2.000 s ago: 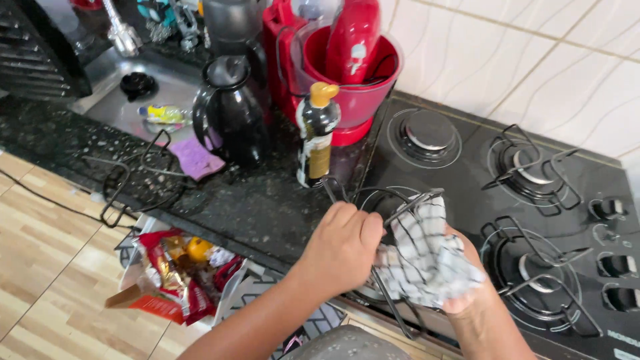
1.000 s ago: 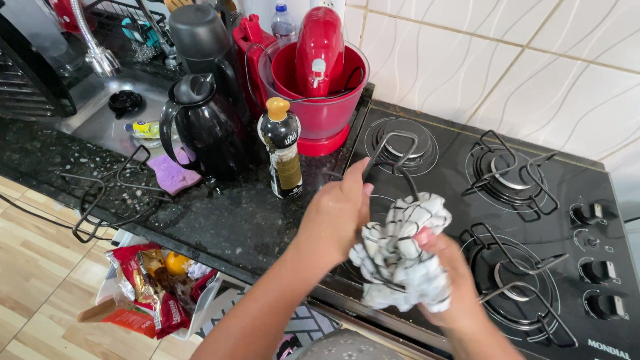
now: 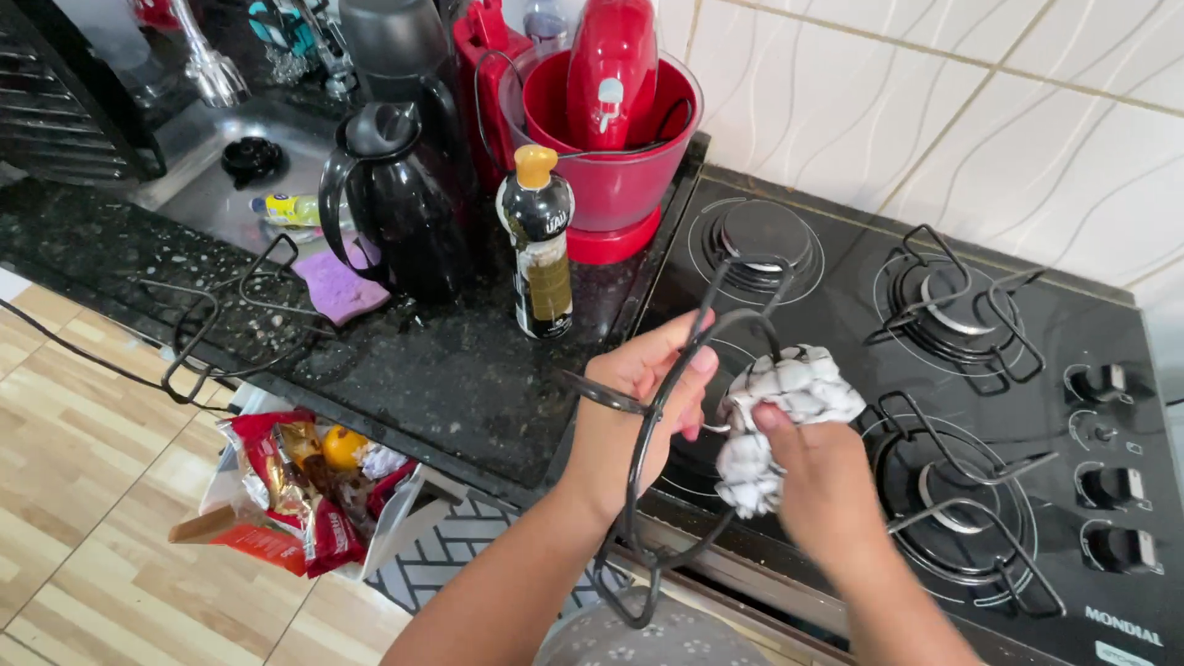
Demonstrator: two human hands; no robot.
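My left hand (image 3: 638,416) grips a black wire pan support (image 3: 638,462), which is tilted up over the stove's front left corner. A white checked cloth (image 3: 786,407) is bunched in my right hand (image 3: 819,472), against the right side of that support. Below and behind them lies the black glass cooktop (image 3: 832,250); two more supports (image 3: 953,305) stand over its right burners. Another wire support (image 3: 231,314) rests on the counter's front edge at the left. A squeeze bottle with a yellow cap (image 3: 541,250) stands left of the cooktop.
Black thermal jug (image 3: 407,213), purple sponge (image 3: 342,282) and red mixer (image 3: 610,83) stand or lie on the granite counter (image 3: 444,370). Behind at left is a steel sink (image 3: 199,176). An open bin with wrappers (image 3: 296,499) sits below the counter edge. Stove knobs (image 3: 1110,487) line the right.
The held support has turned in my left hand and now hangs lower toward my body. The cloth, spread out at first, is now bunched up in my right hand.
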